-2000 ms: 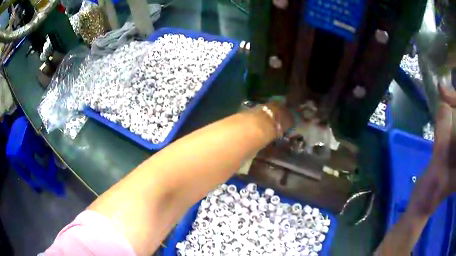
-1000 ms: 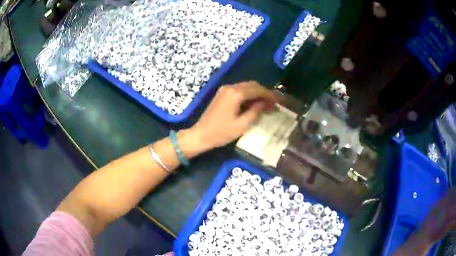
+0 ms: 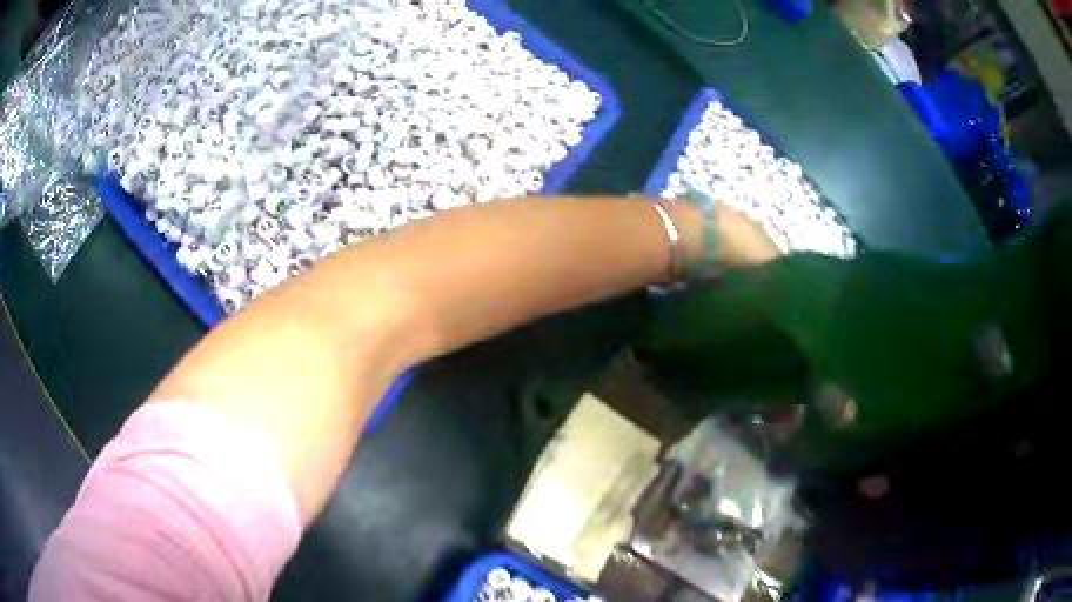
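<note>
My left hand (image 3: pixel 749 239) reaches over the small back parts tray (image 3: pixel 672 151), at the edge of the dark green press (image 3: pixel 893 353). Its fingers are hidden behind the press, so I cannot see whether they hold anything. Small white round parts (image 3: pixel 752 171) fill this tray. The silvery press fixture (image 3: pixel 705 506) lies below the hand, blurred, with a cream pad (image 3: pixel 584 485) beside it on the left. My right hand is not in view.
A large blue tray (image 3: pixel 159 253) heaped with white parts is at upper left, partly under my forearm. A clear plastic bag (image 3: pixel 59 218) lies at its left. The front parts tray (image 3: pixel 476 573) is cut off at the bottom edge. Blue objects are at upper right.
My left hand has moved from the cream pad away to the back tray behind the press. The view has turned, and the right forearm has left the picture.
</note>
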